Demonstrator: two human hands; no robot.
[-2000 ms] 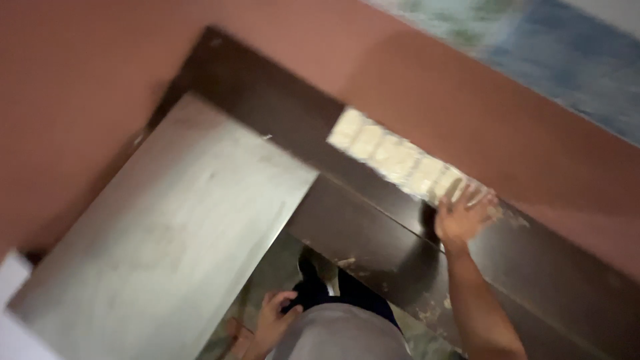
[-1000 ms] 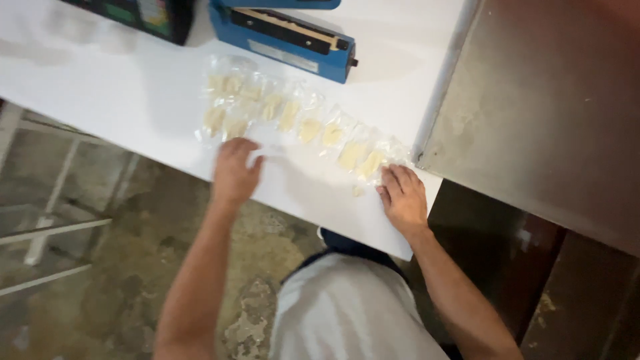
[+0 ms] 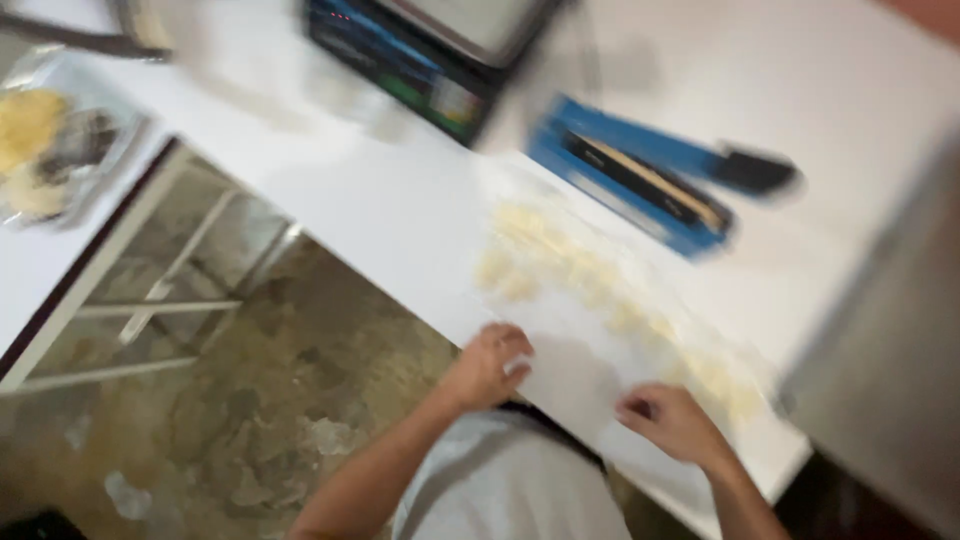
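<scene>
A blurred row of small clear plastic packets with pale yellow pieces (image 3: 585,274) lies on the white table (image 3: 360,202). My left hand (image 3: 496,365) is at the table's near edge, below the row's left end, fingers slightly curled and apart, with nothing seen in it. Nearer the row's right part, my right hand (image 3: 667,420) is curled over the table; blur hides whether its fingertips hold anything. Behind the packets stands a blue impulse sealer (image 3: 630,176) with a black-ended arm.
A black digital scale (image 3: 405,67) stands at the back. At far left, a clear bag with yellow and dark contents (image 3: 45,150) rests on a white surface. A metal-topped surface (image 3: 892,330) adjoins the table on the right. White metal legs (image 3: 157,300) show below.
The view has swung from the dark bench to the white table. Since one second ago, my right hand has drawn back from the packets at the row's right end.
</scene>
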